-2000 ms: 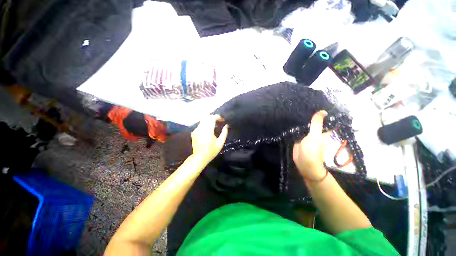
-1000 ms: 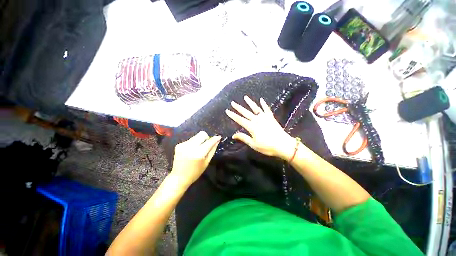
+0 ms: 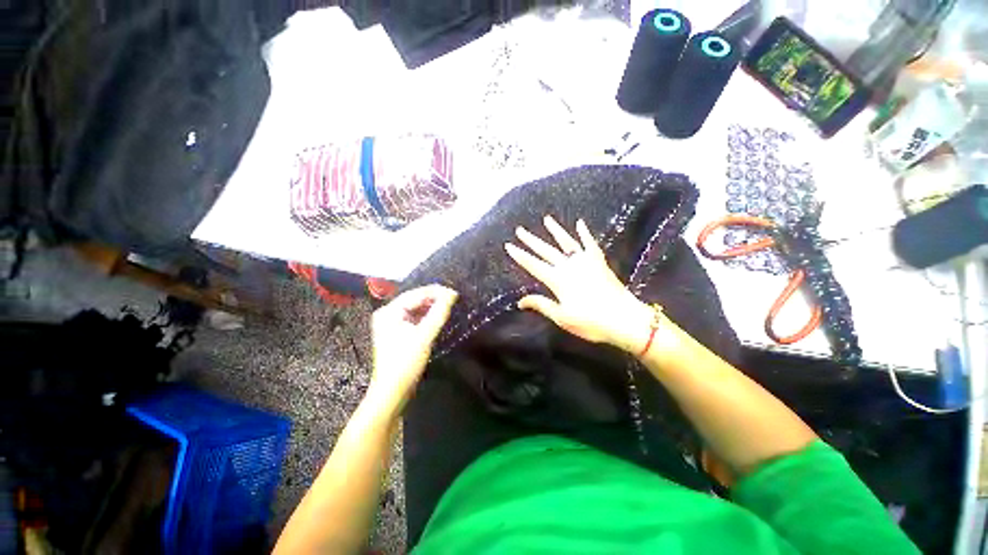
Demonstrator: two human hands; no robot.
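Observation:
A black textured garment piece (image 3: pixel 493 233) lies over my lap and the table's front edge. A narrow black trim with white flecks (image 3: pixel 477 317) runs along its edge and curves up at the right. My left hand (image 3: pixel 410 331) pinches the garment's edge at the left, thumb and fingertips together; no needle or thread can be made out. My right hand (image 3: pixel 580 287) lies flat on the garment, palm down, fingers spread, holding nothing.
Scissors with orange-red handles (image 3: pixel 794 309) lie right, partly under a dark speckled trim bunch (image 3: pixel 832 293). Behind are small round pieces (image 3: pixel 758 173), black thread cones (image 3: pixel 693 87) and a lit smartphone (image 3: pixel 807 76). A striped bundle (image 3: pixel 374 184) sits left. A blue basket (image 3: pixel 222 466) stands below.
From two seconds ago, the garment has been lowered and spread, uncovering scissors and round pieces. My right hand has let go of the edge and lies flat. My left hand has moved slightly along the edge.

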